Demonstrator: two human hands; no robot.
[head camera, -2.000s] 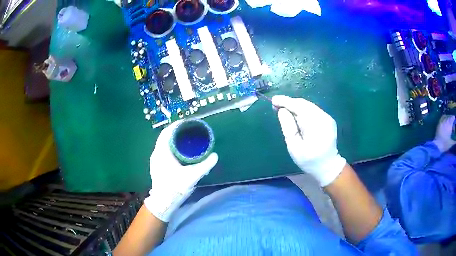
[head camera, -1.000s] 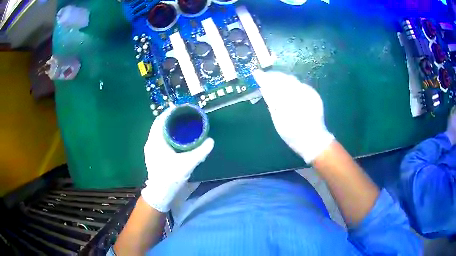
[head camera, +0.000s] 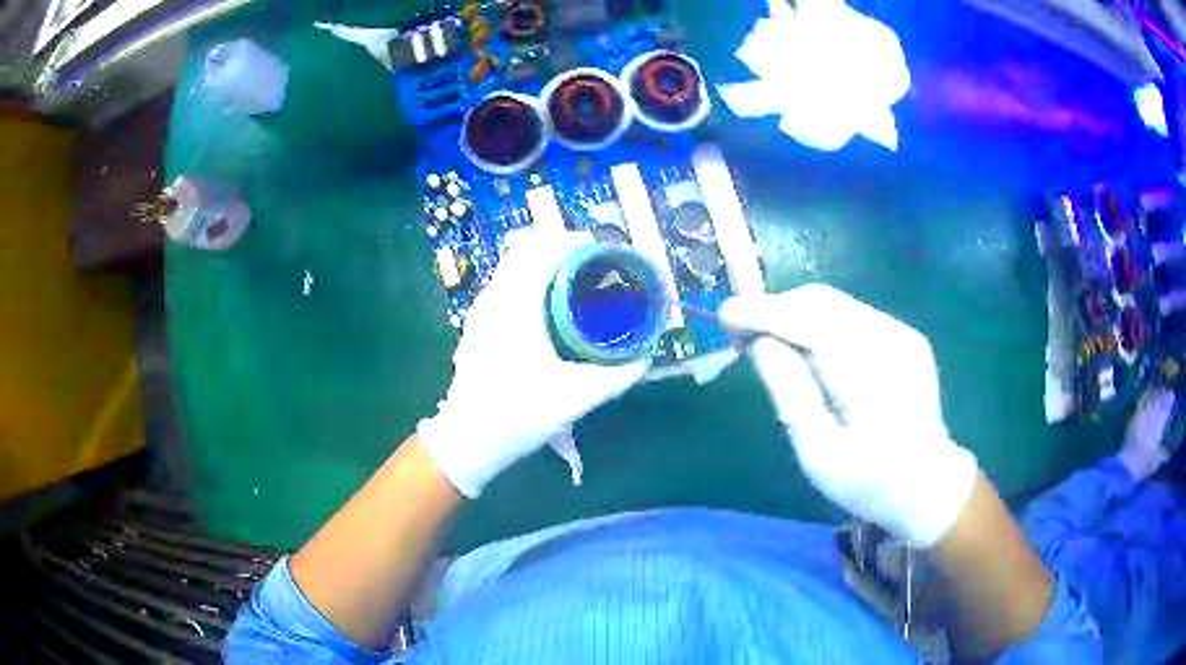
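My left hand (head camera: 514,364), in a white glove, holds the round coating pot (head camera: 559,312) with glowing blue liquid over the near part of the power circuit board (head camera: 455,124). My right hand (head camera: 852,403), gloved, holds a thin dark brush (head camera: 698,311); its tip is at the pot's right rim, and I cannot tell if it touches. The board lies on the green mat. Its three toroidal inductors (head camera: 585,109) and the white bars (head camera: 728,214) show beyond the pot. The hand and pot hide the board's near left part.
A crumpled white heap (head camera: 832,75) lies beyond the board. Two translucent bottles (head camera: 245,78) (head camera: 208,214) stand far left, one with sticks. Another board (head camera: 1099,299) lies at the right by a person's hand (head camera: 1147,435). A black rack (head camera: 124,585) is lower left.
My left hand has moved the pot right and up over the board. My right hand has drawn back from the board's near right corner, with the brush beside the pot. The view shows more of the far side.
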